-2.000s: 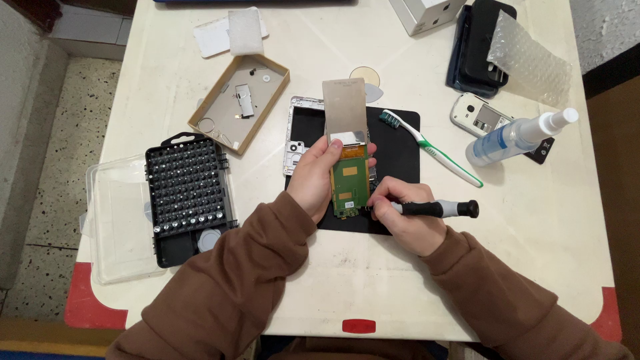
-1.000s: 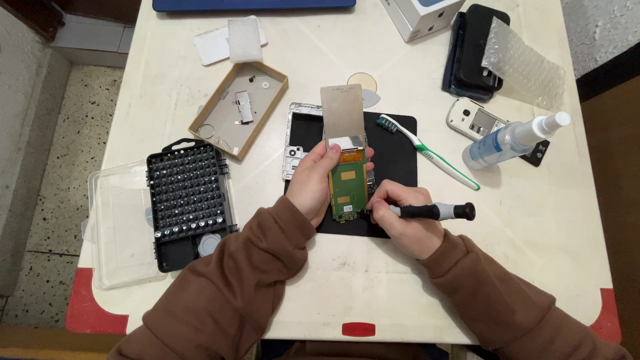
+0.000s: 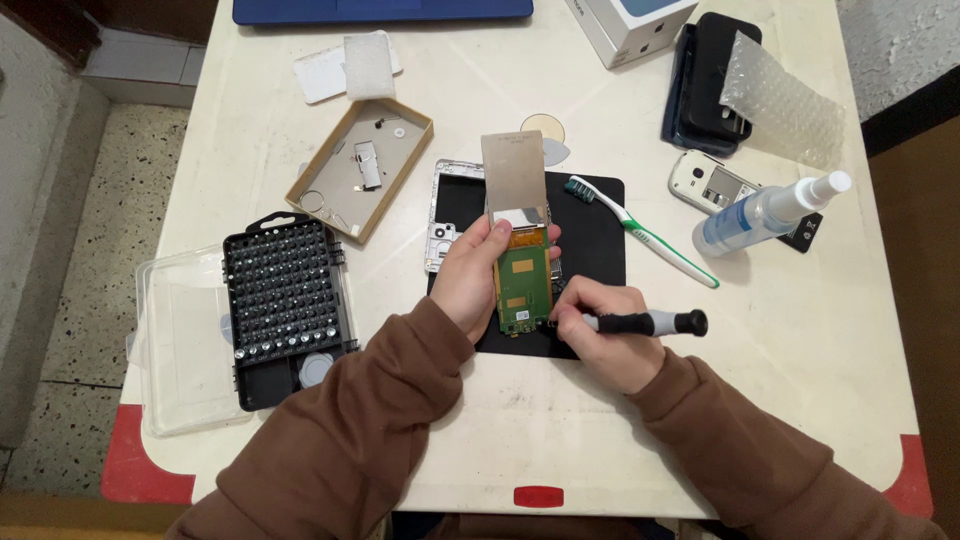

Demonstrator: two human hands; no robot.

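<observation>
My left hand (image 3: 476, 274) grips a phone's green circuit board (image 3: 523, 281), its thumb near an orange flex cable; a metal-backed display panel (image 3: 514, 169) extends upward from the board. My right hand (image 3: 604, 330) is closed around a precision screwdriver (image 3: 649, 323) with a black and grey handle, held roughly level. The tool's tip is at the board's lower right edge; the fingers partly hide it, so contact is unclear. Beneath both hands is a black mat (image 3: 600, 262). A white phone frame (image 3: 433, 217) rests on the mat's left part, partly covered by the left hand.
At left stand a bit case (image 3: 281, 300) with a clear lid (image 3: 180, 360) and a cardboard tray (image 3: 412, 154) of small parts. A toothbrush (image 3: 667, 251), spray bottle (image 3: 750, 221), opened phone (image 3: 697, 176), bubble wrap (image 3: 787, 105) and white boxes (image 3: 634, 34) lie to the right.
</observation>
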